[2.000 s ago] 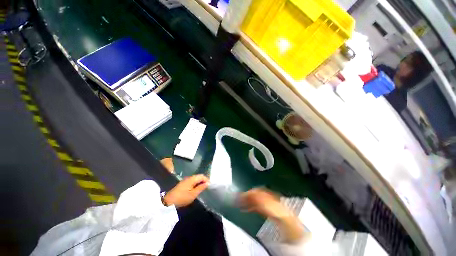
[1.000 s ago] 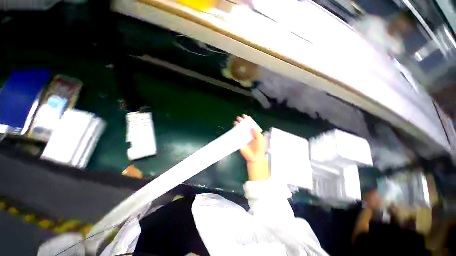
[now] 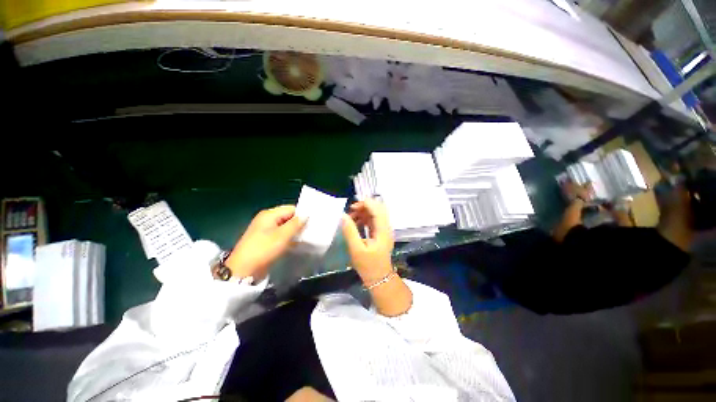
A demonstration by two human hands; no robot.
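Note:
My left hand (image 3: 271,237) pinches a white strip (image 3: 320,218) between thumb and fingers, above the front of the green bench. The strip looks like label or backing paper; its lower end is blurred. My right hand (image 3: 370,235) is at the strip's right edge, thumb and fingers curled close together. Whether it grips the edge or a tiny label cannot be told. Stacked thin white boxes (image 3: 404,188) stand just right of my right hand. A printed label sheet (image 3: 159,229) lies on the bench at left.
Taller white stacks (image 3: 485,153) stand further right. At far left are the scale's panel (image 3: 20,251) and another white stack (image 3: 59,283). A small fan (image 3: 294,72) and crumpled white material (image 3: 424,85) are under the shelf (image 3: 377,39). A person in black (image 3: 604,271) handles white boxes at right.
The view has swung right and levelled. The long strip stretched between my hands now shows as a short piece in my left hand. My right hand has moved from the strip's end to its edge.

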